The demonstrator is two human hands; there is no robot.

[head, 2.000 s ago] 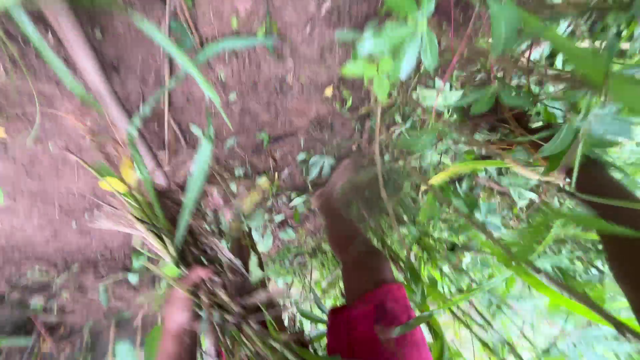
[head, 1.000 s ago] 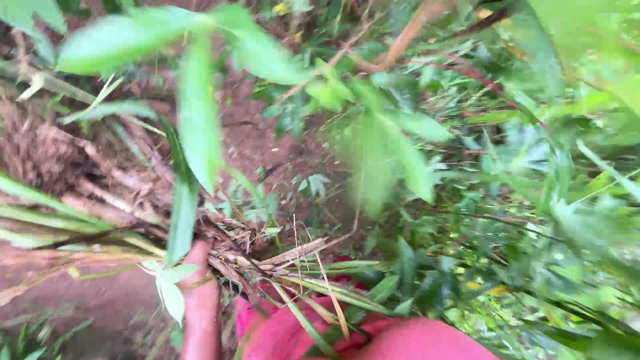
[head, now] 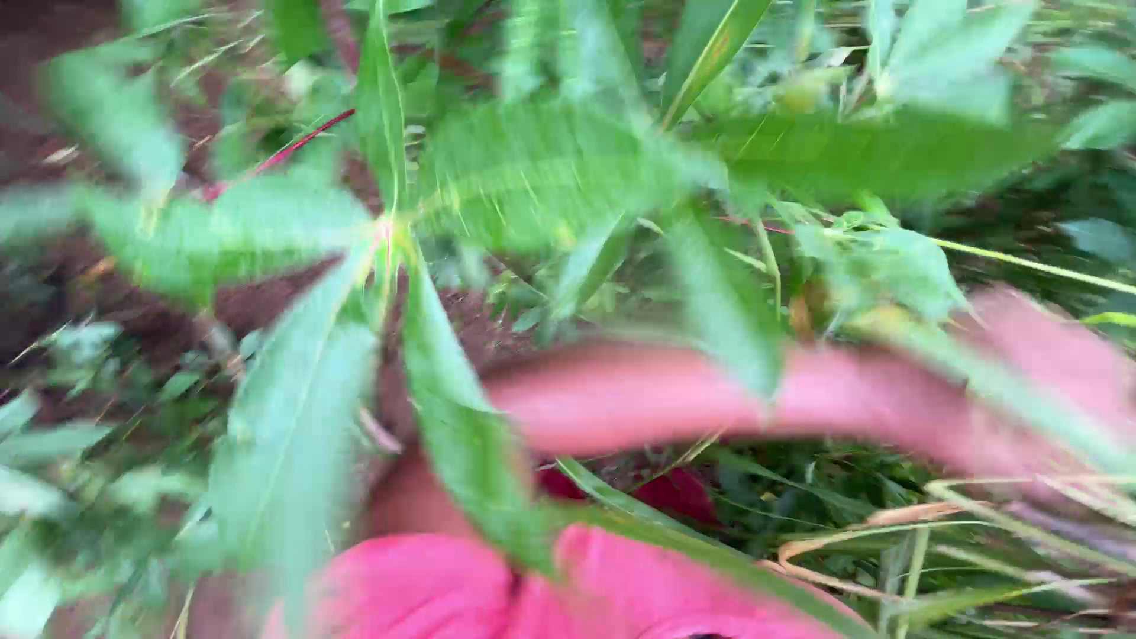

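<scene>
A bare forearm crosses the middle of the head view from left to right, strongly blurred; it appears to be my left arm. My left hand point(head: 1047, 382) is at the right edge, close to grass stalks and dry blades point(head: 923, 532). Blur hides its fingers, so whether it grips them cannot be told. I do not see my right hand. Large green lobed leaves point(head: 302, 408) hang close to the camera, partly over the forearm. A pink garment point(head: 426, 586) shows along the bottom edge.
Dense green foliage point(head: 932, 160) fills the top and right. Brown soil point(head: 266, 311) shows between the leaves on the left, with low weeds point(head: 80, 444) growing there. A thin red stem point(head: 302, 142) slants across the upper left.
My left hand, at the lower left beside a bundle of stalks one second ago, is now at the right edge. The view has shifted greatly, and large leaves cover more of it.
</scene>
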